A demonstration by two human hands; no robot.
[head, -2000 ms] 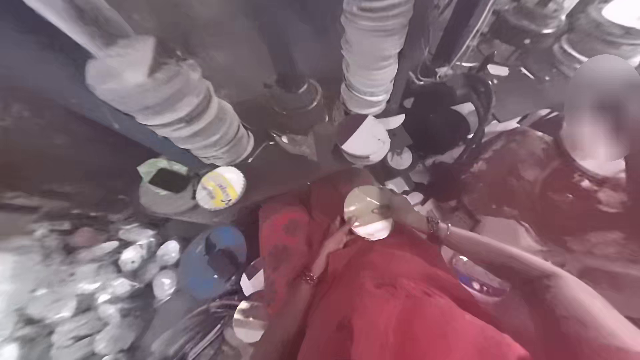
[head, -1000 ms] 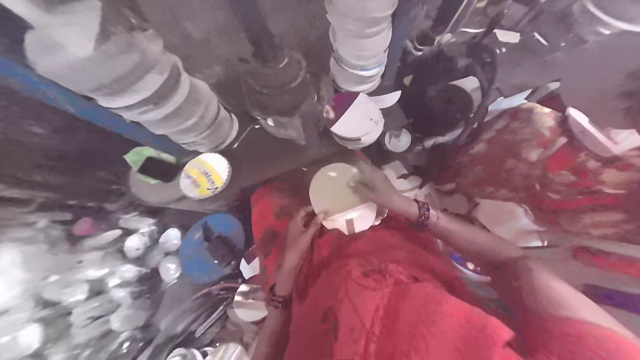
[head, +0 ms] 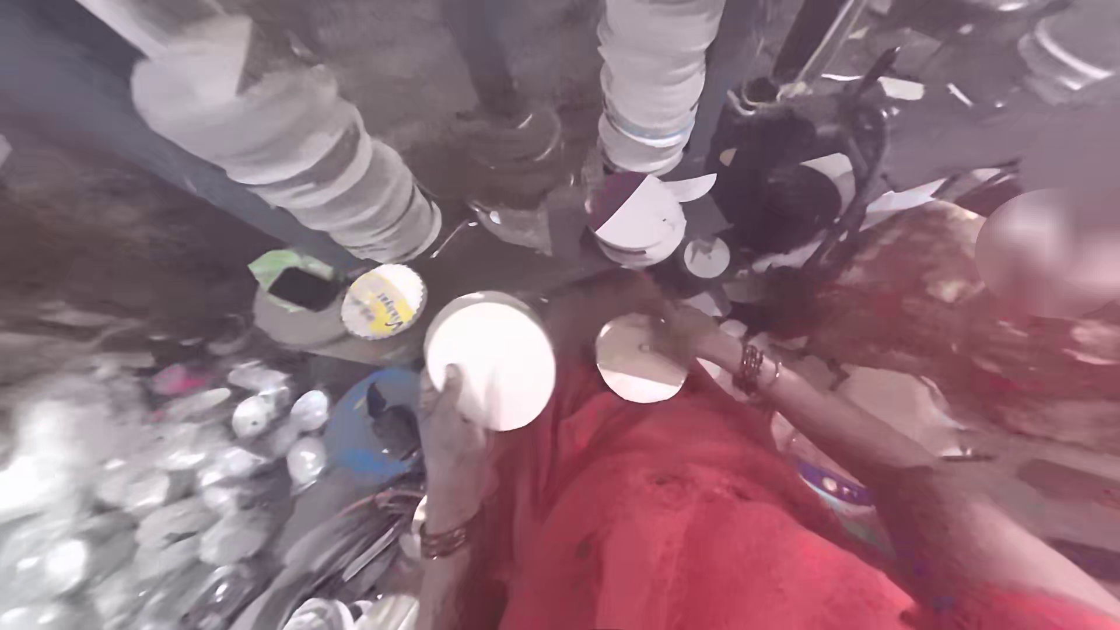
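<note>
My left hand (head: 455, 437) grips a round white disc (head: 494, 367) by its lower left edge, with the thumb on its face. To the right, over my red garment, my right hand (head: 682, 337) holds a second round disc (head: 641, 372), tan above and white below; its fingers are blurred. The two discs are apart. Left of the white disc lies a round piece with yellow print and a scalloped edge (head: 383, 302). Beyond the right hand sits a short stack of round pieces (head: 637, 219), the top one part purple, part white.
Tall stacks of round white pieces stand at the left (head: 297, 149) and top middle (head: 656, 79). Many small shiny pieces (head: 175, 490) spread at lower left beside a blue round object (head: 372, 424). A dark container (head: 774, 175) stands at upper right. Another person (head: 1050, 254) sits at right.
The hands were together at one round item in my lap a second ago. Now they are apart, my left hand having moved left with the white disc, my right hand holding another.
</note>
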